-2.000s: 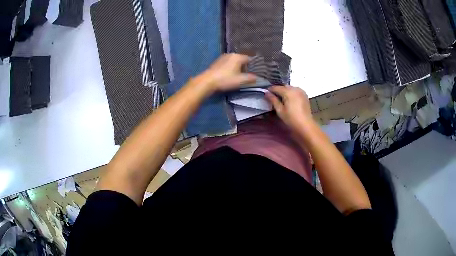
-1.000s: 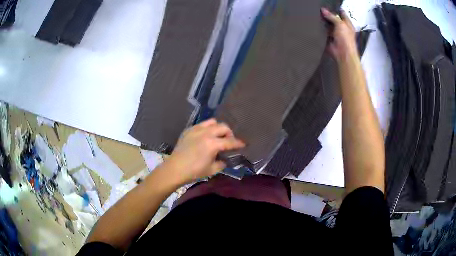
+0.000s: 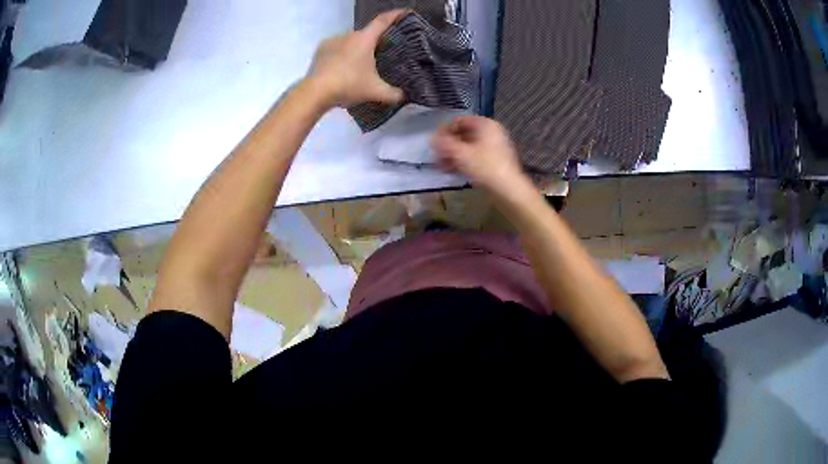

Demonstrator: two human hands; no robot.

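My left hand (image 3: 359,63) grips the near end of a dark striped panel stack (image 3: 425,65) and holds it bunched and folded back near the table's front edge. White sheets (image 3: 406,145) show under the lifted end. My right hand (image 3: 472,149) is blurred beside these white sheets, fingers curled; whether it pinches one cannot be told. Right of it, two dark fine-striped panel piles lie side by side, a left one (image 3: 545,91) and a right one (image 3: 631,82), with ragged near ends.
Short dark parts (image 3: 136,34) lie at the upper left of the white table (image 3: 182,127). More long dark panels (image 3: 767,82) are stacked at the far right. Paper and fabric scraps (image 3: 309,254) litter the tan floor below the table edge.
The dark panel held slanting a second ago now lies flat on the right, over the blue. My left hand has moved up to the left stack's end; my right hand has come down toward the edge.
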